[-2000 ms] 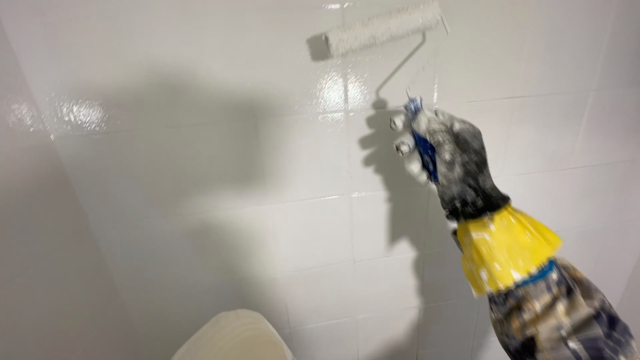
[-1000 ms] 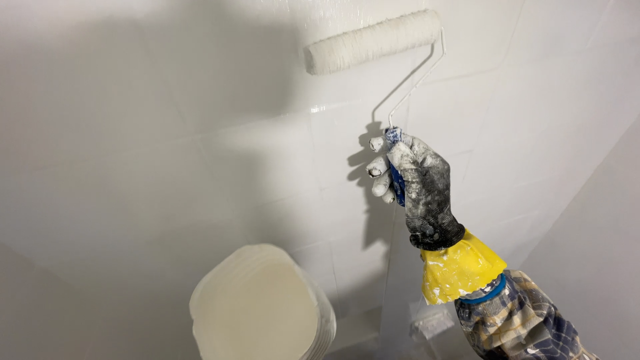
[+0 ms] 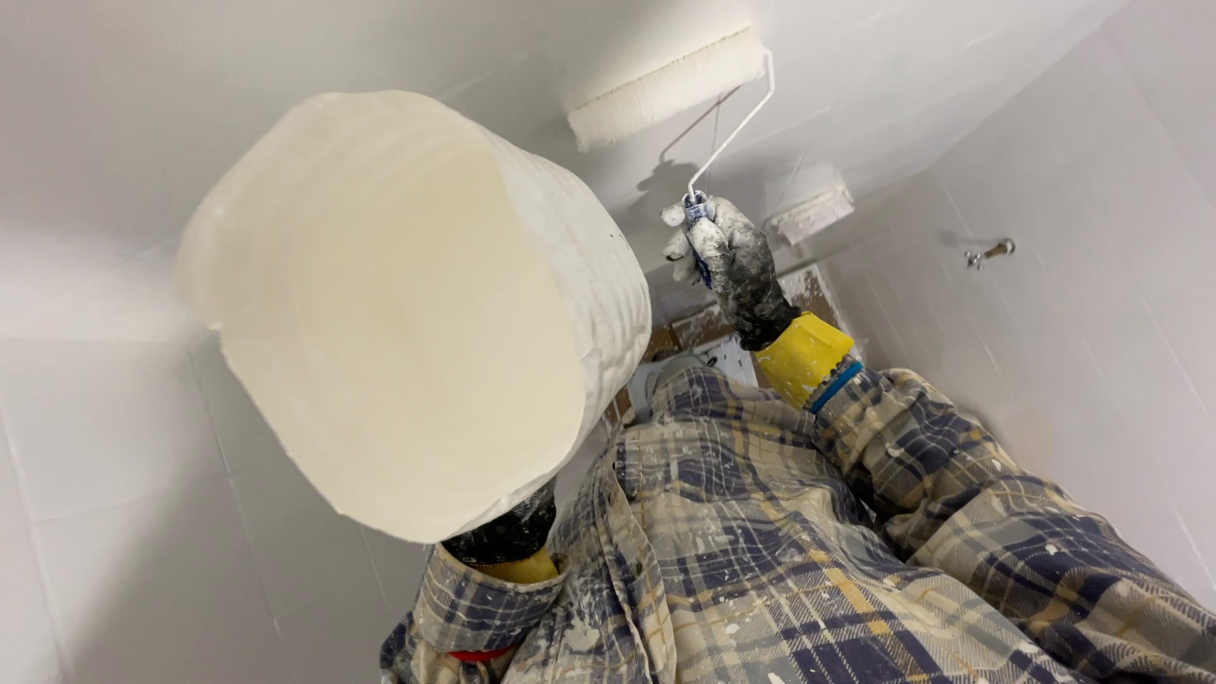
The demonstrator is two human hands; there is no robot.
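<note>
In a paint-smeared black glove with a yellow cuff, my right hand [image 3: 736, 271] grips the blue handle of a paint roller [image 3: 670, 87]. The roller's cream-white sleeve lies at or close to the wall, above the hand, on a bent wire frame. A large white plastic bucket [image 3: 613, 285] coated with pale paint fills the left centre, its wide mouth facing the camera. My left hand [image 3: 508, 532], also gloved, is under the bucket and supports it; its fingers are hidden behind the bucket.
Pale tiled walls [image 3: 1073, 190] meet in a corner on the right. A small metal tap [image 3: 990, 254] projects from the right wall. A white paint-marked fixture [image 3: 812, 214] sits low on the far wall. Brown and white speckled surfaces show below, beyond my plaid shirt [image 3: 722, 532].
The view has tilted down strongly, bringing my shirt and left glove into sight. The bucket now shows much larger and higher in view. My right hand still grips the roller.
</note>
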